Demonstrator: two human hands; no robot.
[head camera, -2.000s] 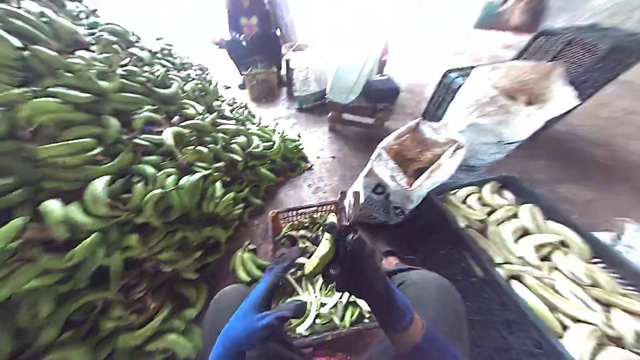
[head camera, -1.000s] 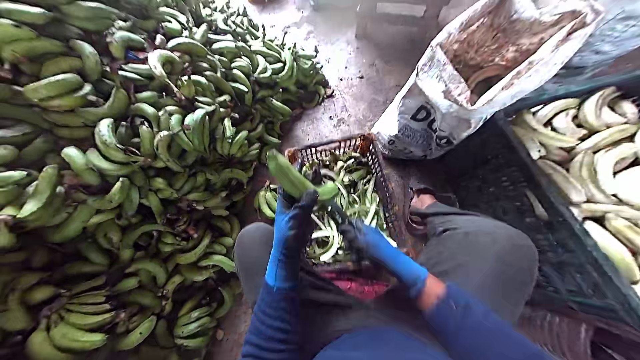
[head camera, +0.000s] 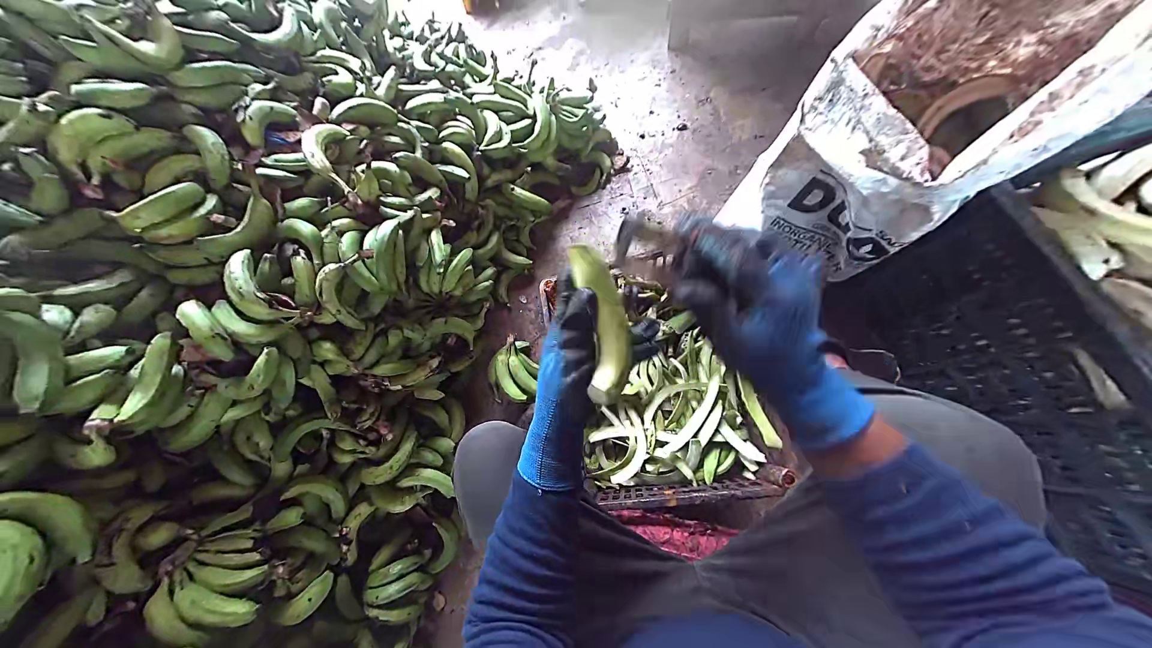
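A green plantain (head camera: 601, 326), with a cut pale lower end, stands nearly upright in my left hand (head camera: 576, 337), which wears a blue and black glove. To its right and a little higher is my right hand (head camera: 742, 292), gloved alike and blurred. Its fingers are curled on a dark, knife-like tool (head camera: 641, 236) that points left; the blur hides its exact shape. The tool and the plantain are apart. Below both hands, between my knees, a plastic crate (head camera: 666, 495) holds many strips of green and white plantain peel (head camera: 693, 414).
A large heap of green plantains (head camera: 315, 297) covers the floor on the left. A small bunch (head camera: 515, 369) lies beside the peel crate. At the upper right stands an open white sack (head camera: 810, 189) with brownish contents. A black crate (head camera: 954, 297) with peeled plantains (head camera: 1102, 211) is at the right.
My right hand has moved up and away from the plantain, which my left hand still holds. The plantain has turned more upright. Earlier, the view tilted down from a person farther off.
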